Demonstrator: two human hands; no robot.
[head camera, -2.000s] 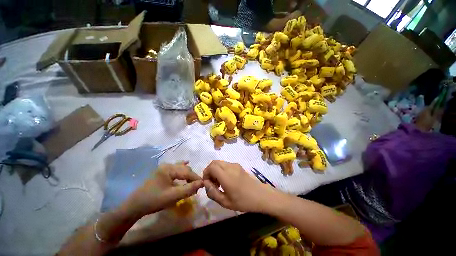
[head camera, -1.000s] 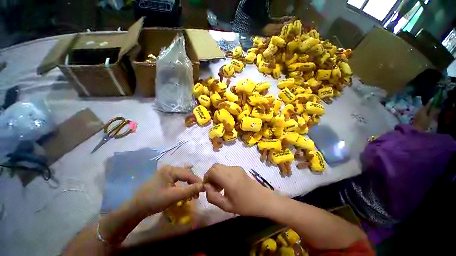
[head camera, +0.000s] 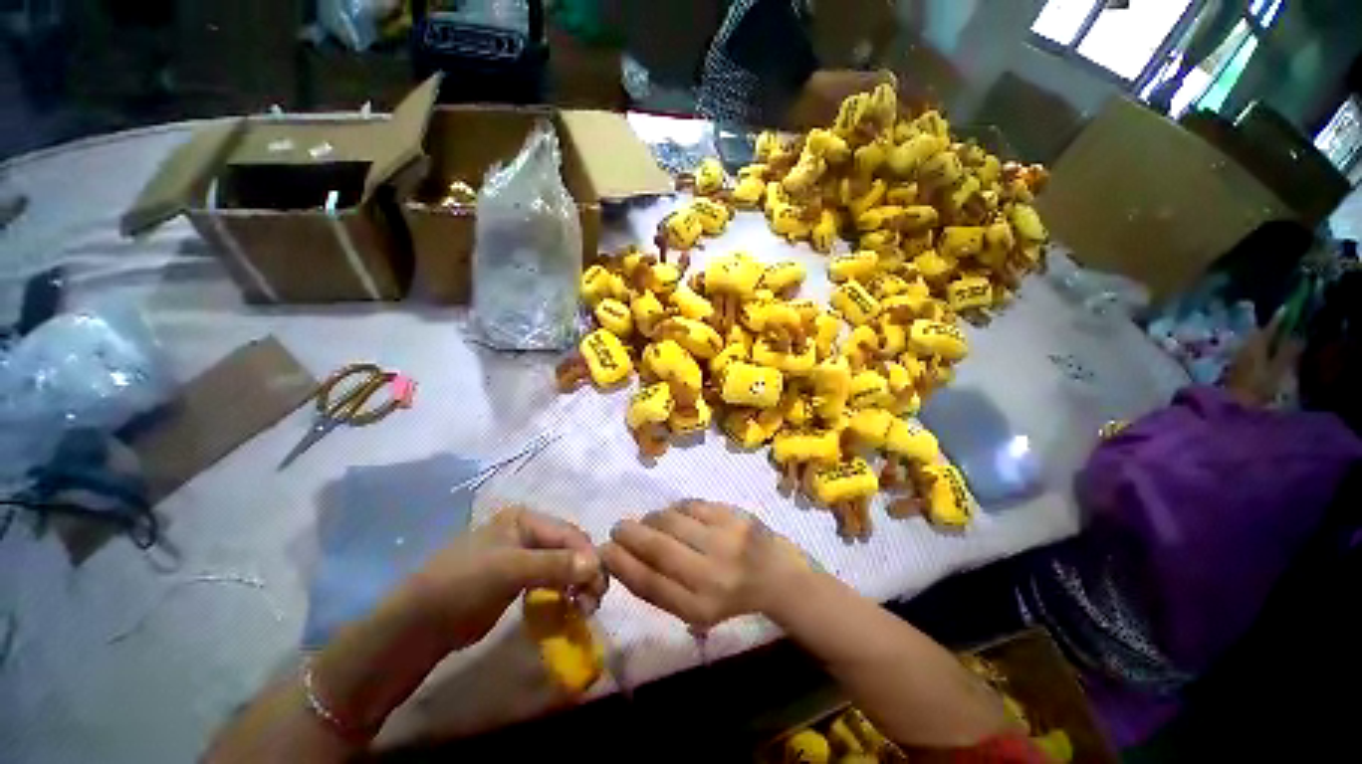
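A yellow plush pendant (head camera: 568, 652) hangs below my left hand (head camera: 515, 575), near the table's front edge. My left hand's fingertips are closed at the top of the pendant. My right hand (head camera: 695, 564) is beside it, its fingers bent and their tips touching or nearly touching the left fingertips. A cord or ring between the fingertips is too small and blurred to make out. A large heap of similar yellow pendants (head camera: 751, 384) lies beyond my hands.
Scissors (head camera: 350, 400), a grey sheet (head camera: 381, 523) and white cords (head camera: 508, 463) lie left. Open cartons (head camera: 306, 251) and a clear bag (head camera: 526, 246) stand at back left. A carton of toys (head camera: 1046, 672) is below the table edge. A person in purple (head camera: 1217, 493) sits right.
The pendant has come into fuller view below my left hand. My right hand has turned, with its fingers now flatter and extended toward the left. The camera view has shifted slightly.
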